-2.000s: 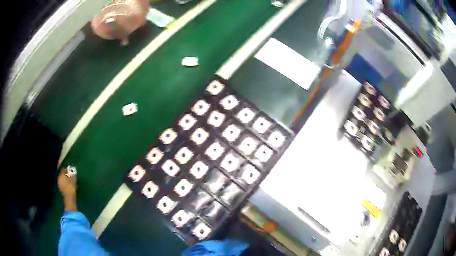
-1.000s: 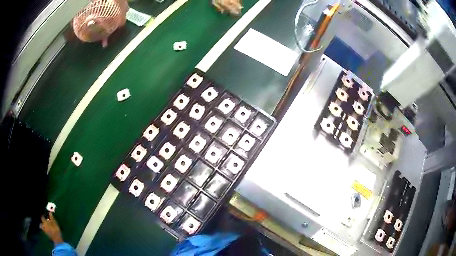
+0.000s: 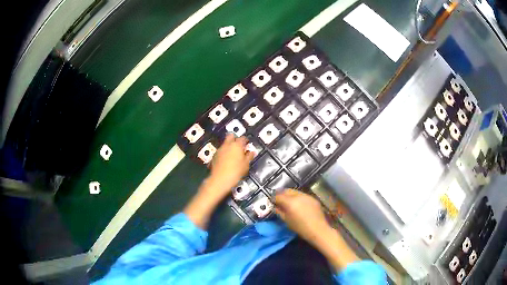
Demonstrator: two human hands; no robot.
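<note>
A black blister tray (image 3: 236, 207) holds rows of white square housings (image 3: 290, 113) with dark round centres. Several pockets at its lower middle are empty. My left hand (image 3: 227, 166) is over the tray's lower left part, fingertips at two seated housings (image 3: 235, 128); its fingers partly cover one of them, and whether it grips one is hidden. My right hand (image 3: 303, 212) is at the tray's near edge, fingertips beside a seated housing (image 3: 263, 208); no part shows in it, but its finger undersides are hidden.
The green conveyor belt (image 3: 133, 128) runs behind the tray with several loose housings (image 3: 155, 93) spaced on it. At right is the white machine bed (image 3: 378, 167), with a filled black fixture (image 3: 451, 119) and a partly filled one (image 3: 462, 253). A white sheet (image 3: 377, 32) lies beyond the tray.
My left hand has moved from the belt to the tray, and the housing at its fingertips now lies on the belt. My right hand has come into view. The camera view has shifted.
</note>
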